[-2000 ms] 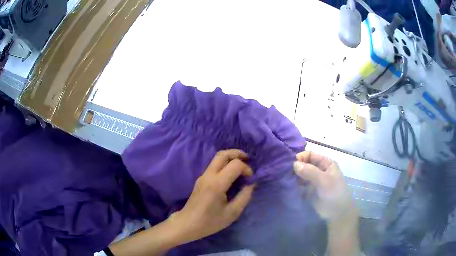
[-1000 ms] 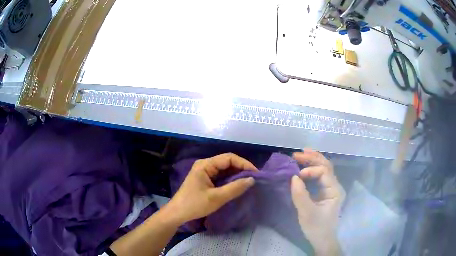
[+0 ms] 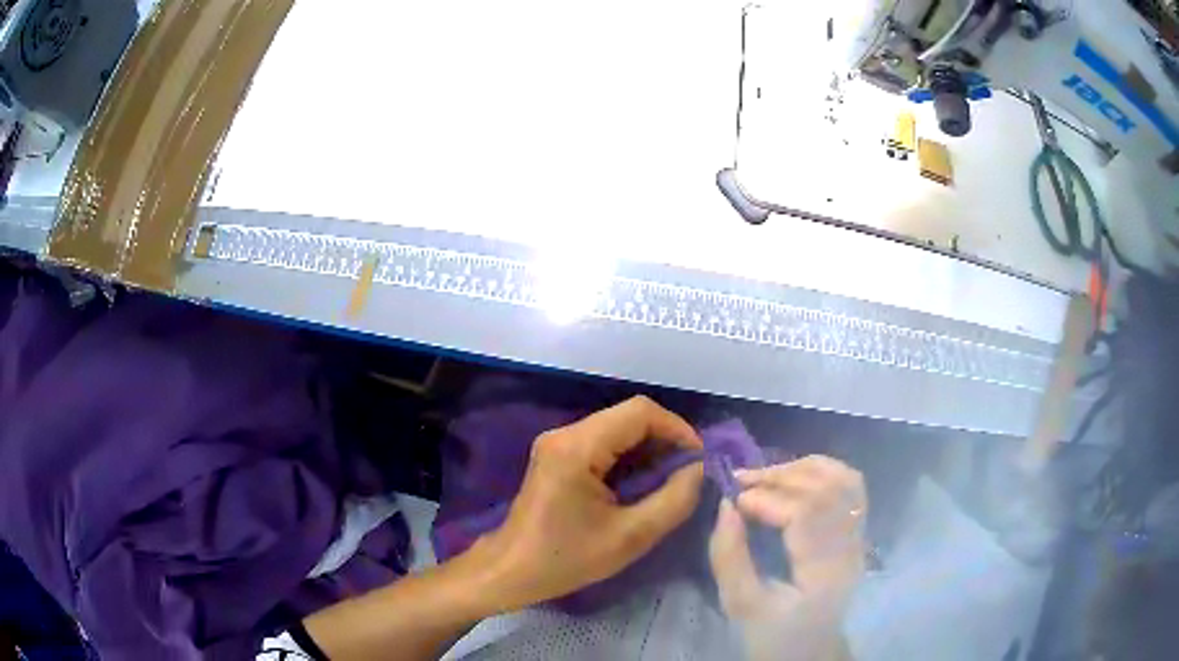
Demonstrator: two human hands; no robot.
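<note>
A purple garment piece [image 3: 498,446] lies on the lap in front of the table edge. My left hand [image 3: 601,497] pinches its edge between thumb and fingers. My right hand [image 3: 795,529] pinches the same edge just to the right, and a small frayed tuft stands up between the two hands. The lower right of the view is hazy, so the right wrist is blurred. A large heap of purple garment pieces [image 3: 168,465] lies at the left, below the table.
The white table has a printed ruler [image 3: 776,323] along its front edge. Brown cardboard with clear tape [image 3: 162,142] lies at table left. The JACK sewing machine [image 3: 1034,58], yellow-brass block [image 3: 935,162] and green-handled scissors [image 3: 1063,200] are at the right.
The purple piece has gone from the tabletop down to the lap. Both hands have moved lower with it and now pinch its edge closer together.
</note>
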